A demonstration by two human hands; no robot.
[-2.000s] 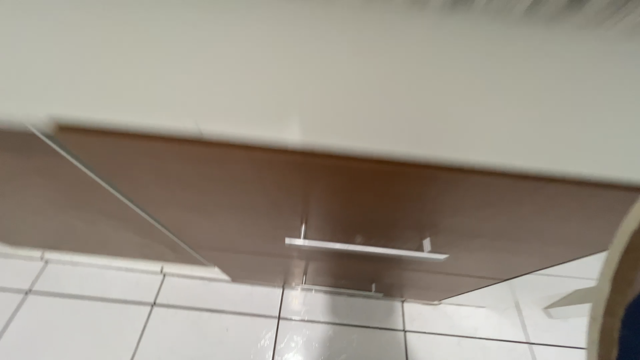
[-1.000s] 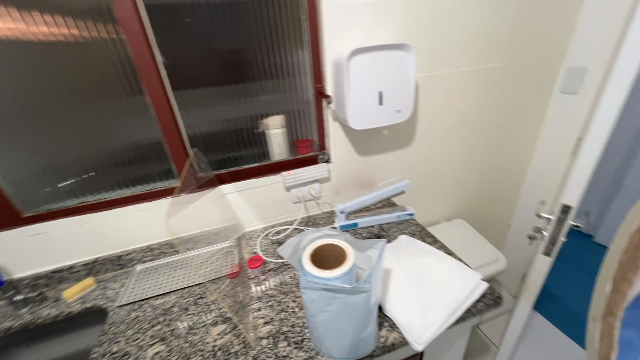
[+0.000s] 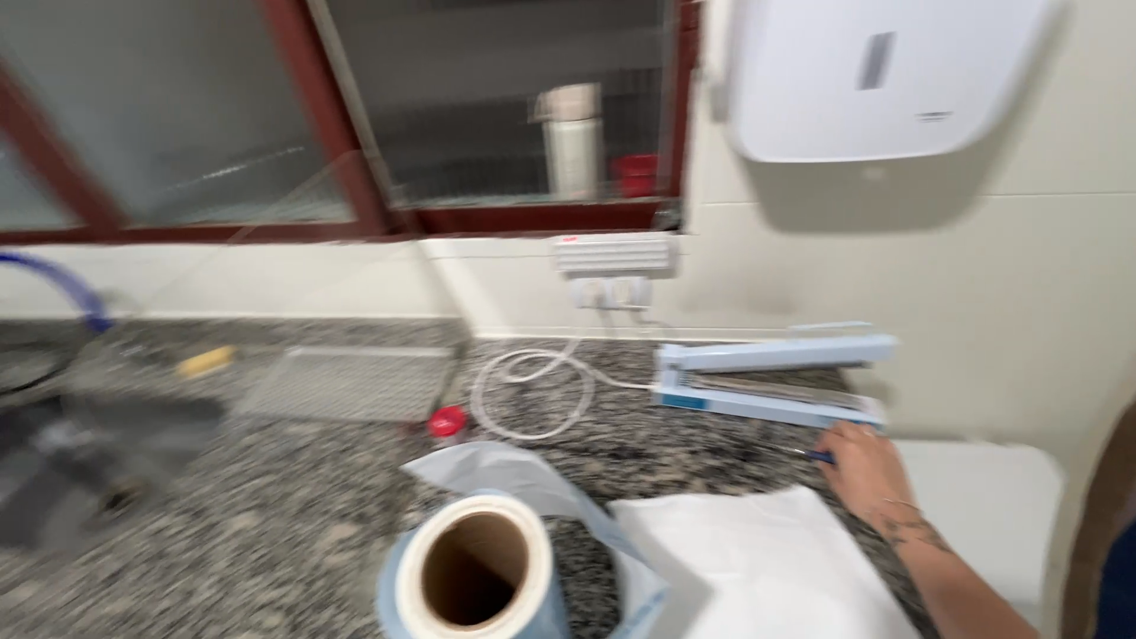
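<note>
My right hand reaches in from the lower right to the granite counter's edge, a blue pen at its fingers. The fingertips are at the front right end of a light blue and white heat sealer, whose upper arm is raised. Whether they press on it is hard to tell. Left of the hand a white sheet lies on the counter. Beside that, a roll of bluish film with a cardboard core stands upright, its loose end curling to the right. My left hand is not in view.
A sink, a yellow sponge, a metal grate and a red-capped container are at the left. A coiled white cord runs from the sealer towards wall sockets. A white dispenser hangs above a white bin lid.
My right hand has come into view with the pen, at the right end of the sealer. The view swung up from a brown cabinet front to the counter, then moved closer.
</note>
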